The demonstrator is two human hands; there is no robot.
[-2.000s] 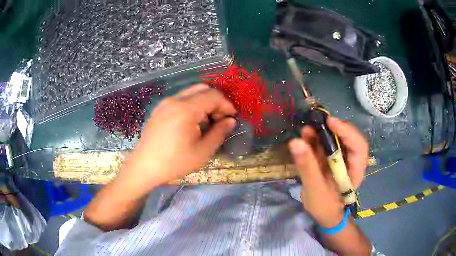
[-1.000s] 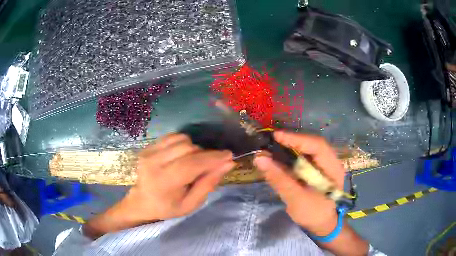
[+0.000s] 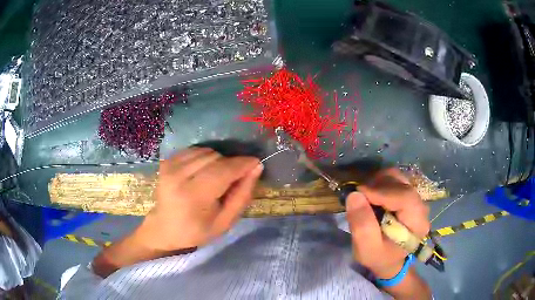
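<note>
My left hand (image 3: 202, 190) pinches a thin silvery solder wire (image 3: 273, 156), whose end reaches right toward a small shiny part (image 3: 280, 133) on a dark grey block (image 3: 281, 169). My right hand (image 3: 390, 220) grips a soldering iron (image 3: 402, 231) with a black grip and worn cream handle. The iron's metal tip points up and left, close to the shiny part and the wire end; whether they touch is unclear. A pile of short red wires (image 3: 287, 105) lies just behind. A scorched wooden strip (image 3: 105, 192) runs under my hands.
A clear tray (image 3: 146, 92) of small grey-silver parts stands at the back left, with maroon grains (image 3: 134, 126) before it. A black boxy frame (image 3: 410, 50) stands at the back right, beside a white bowl (image 3: 484, 111) of silvery grains. Dark cables hang at the far right.
My right hand has drawn back to the right from beside my left fingers, and the iron's tip now points at the block. My left hand has shifted slightly left, still pinching the wire.
</note>
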